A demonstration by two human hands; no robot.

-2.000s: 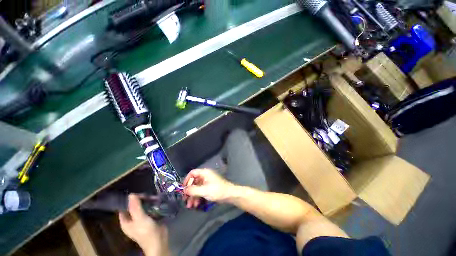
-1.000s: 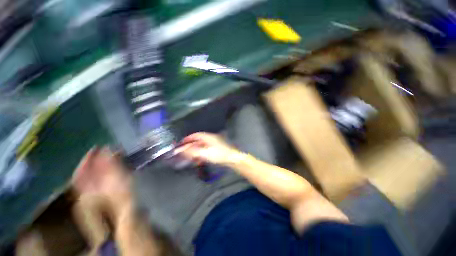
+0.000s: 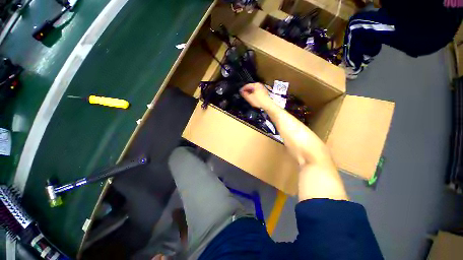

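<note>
My right hand (image 3: 255,95) is over the open carton (image 3: 238,147), its fingers curled among black cord sets (image 3: 233,104) with white tags. Whether the fingers grip a cord cannot be told. Only a sliver of skin, likely my left hand (image 3: 159,257), shows at the bottom edge; its fingers are hidden. The styling brush (image 3: 20,216) lies at the lower left, cut off by the picture's edge, its bristled head on the green bench.
A small mallet (image 3: 76,185) lies across the bench edge (image 3: 109,177). A yellow screwdriver (image 3: 108,101) lies farther up the green bench. A second carton (image 3: 304,58) of black cords stands behind the first. A person's leg (image 3: 368,33) is at the upper right.
The view has swung right. My right hand has left the brush wiring and moved into the carton of cords. My left hand has almost gone out of the picture at the bottom.
</note>
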